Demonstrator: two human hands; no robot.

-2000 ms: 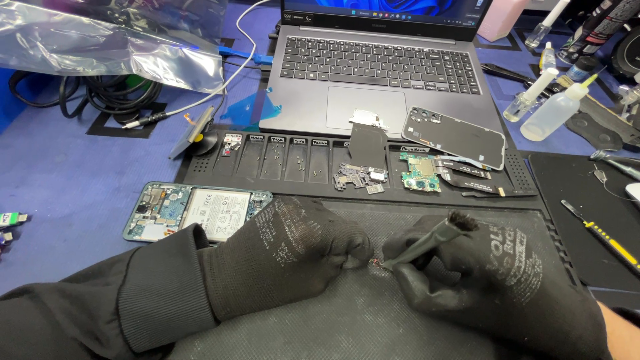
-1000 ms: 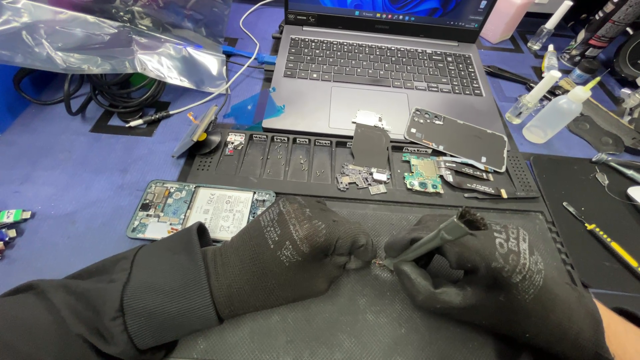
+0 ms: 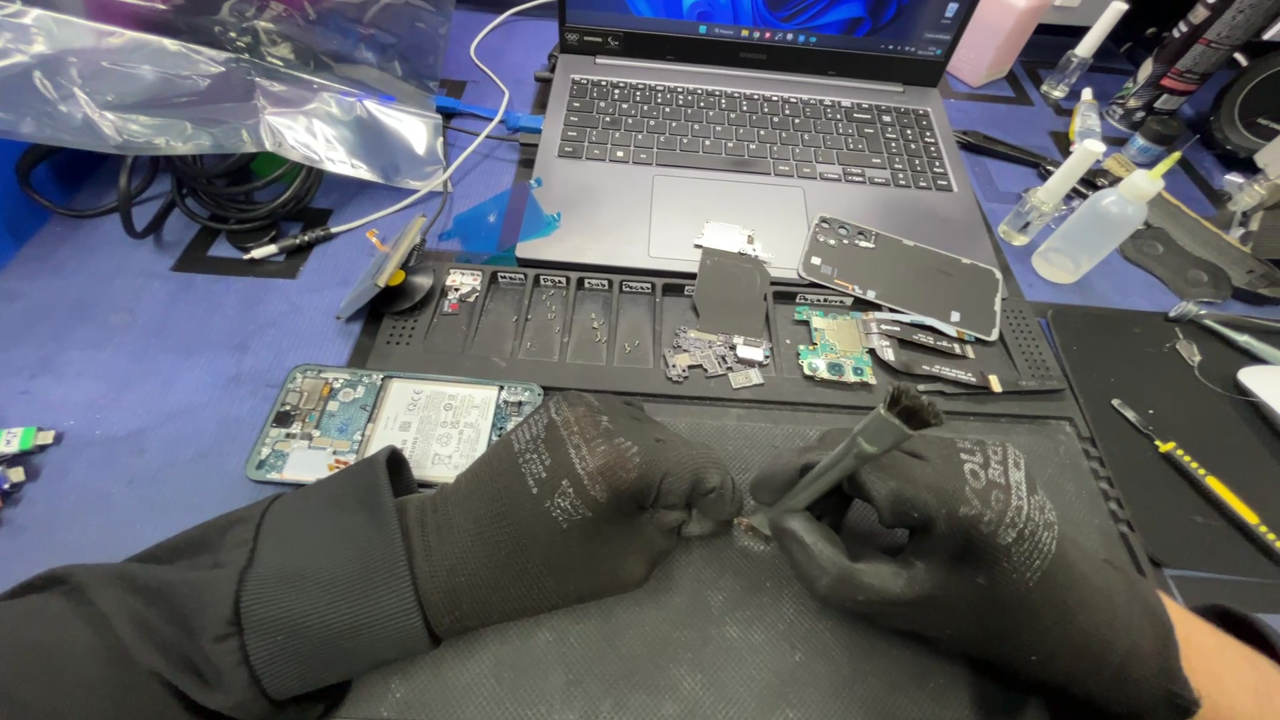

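My gloved right hand (image 3: 920, 530) grips a black brush (image 3: 850, 450), its bristles pointing up and its handle end low, against a small part (image 3: 750, 530) on the black mat (image 3: 620, 620). My gloved left hand (image 3: 590, 490) is closed beside that part, its fingertips at the part's edge; what they pinch is too small to name. Partly behind my left hand lies an opened smartphone body (image 3: 340, 420) with its battery (image 3: 425, 425) showing. Above the hands, a green circuit board (image 3: 835, 345) with camera lenses and small metal shields (image 3: 700, 355) rest on the parts tray.
A black compartment tray (image 3: 410, 350) holds tiny screws. Behind it stands an open laptop (image 3: 600, 200), with a phone back cover (image 3: 900, 275) leaning over its edge. Bottles (image 3: 1090, 225) stand at the right, near a yellow-handled pry tool (image 3: 1200, 470). Cables (image 3: 220, 190) and a silvery bag (image 3: 230, 90) lie left.
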